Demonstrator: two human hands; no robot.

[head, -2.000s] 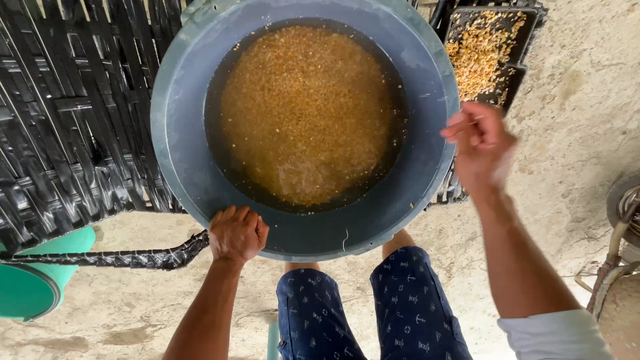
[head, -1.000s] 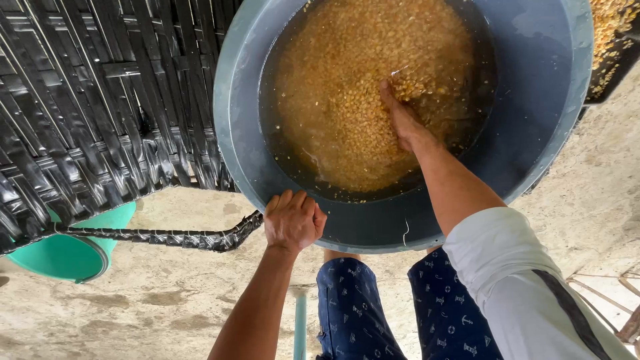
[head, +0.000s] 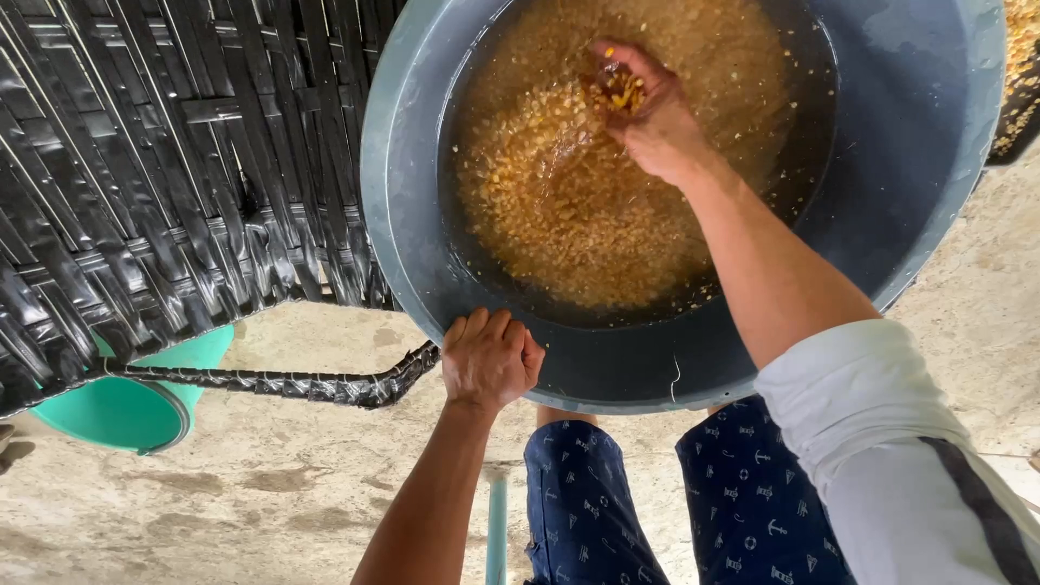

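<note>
A large grey-blue plastic basin (head: 902,162) holds cloudy brownish water with a mass of yellow kernels (head: 561,195), which look like corn. My left hand (head: 490,357) grips the basin's near rim, its fingers folded over the edge. Over the kernels, toward the far side of the basin, my right hand (head: 650,114) is cupped around a wet handful of them, palm turned to the left. A thin pale strand clings to the basin's inner wall near me.
Woven black plastic strapping (head: 179,162) fills the upper left, with a wrapped black bar (head: 325,386) reaching toward the basin. Below it lies a green bucket (head: 122,410) on the concrete floor (head: 284,504). At the right edge, a black tray (head: 1022,122) holds more kernels.
My right hand, outside the basin at first, went down into the kernels and is now raised with some in it. My left hand stays on the rim. The view has shifted.
</note>
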